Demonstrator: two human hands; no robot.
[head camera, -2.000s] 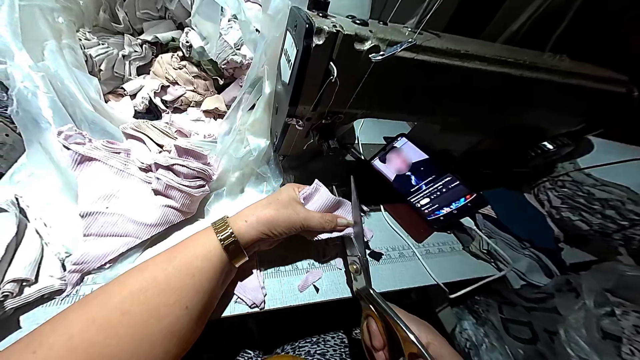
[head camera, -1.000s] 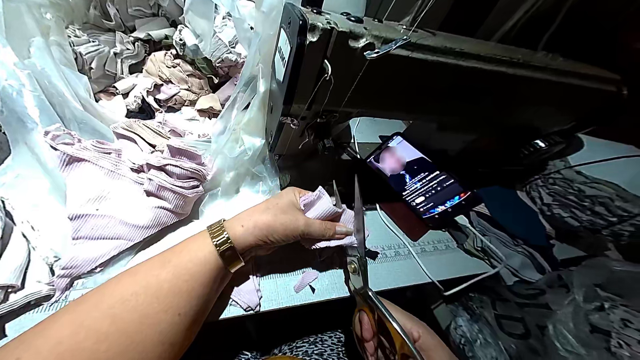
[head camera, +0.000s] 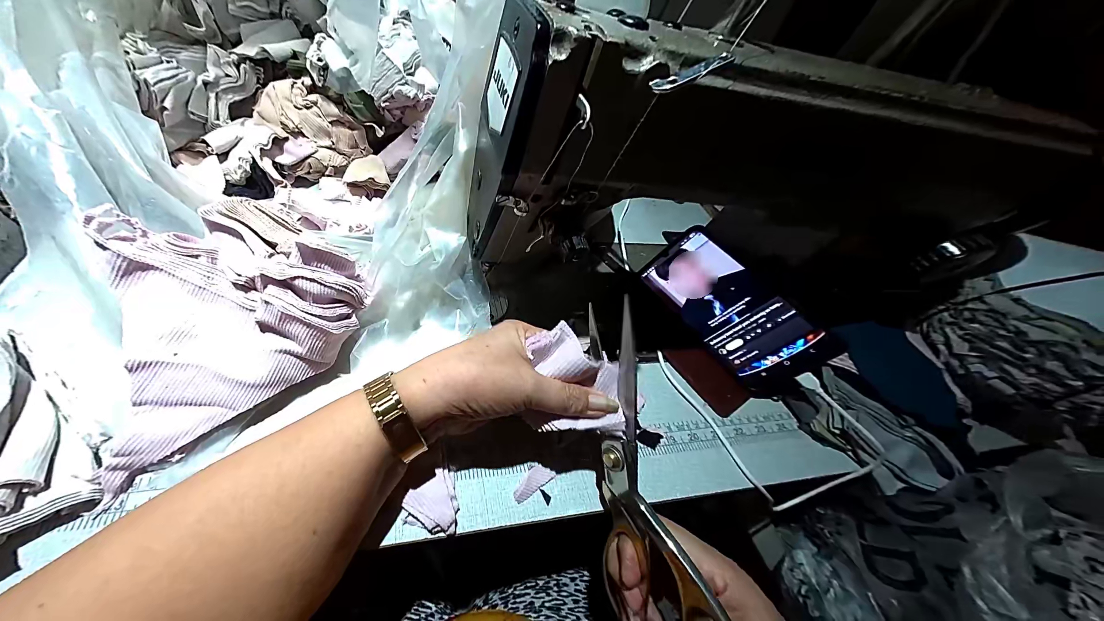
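Note:
My left hand (head camera: 492, 375), with a gold watch on its wrist, pinches a piece of pink ribbed fabric (head camera: 565, 358) between thumb and fingers. My right hand (head camera: 681, 569) is in the handles of a pair of fabric scissors (head camera: 614, 457), which point away from me. Their blades are parted, with the fabric's right part between or against them just beyond my left thumb; the exact contact is not clear. Small pink scraps (head camera: 431, 500) lie on the table edge below my left hand.
A Juki sewing machine (head camera: 776, 129) stands ahead. A lit smartphone (head camera: 733, 302) and white cable (head camera: 724, 440) lie at right. Plastic bags with fabric pieces (head camera: 310, 129) and folded pink ribbed fabric (head camera: 224, 345) fill the left. A printed ruler (head camera: 733, 427) runs along the table.
The scissor blades stand a little wider apart than two seconds ago. My left hand still holds the pink fabric in about the same place.

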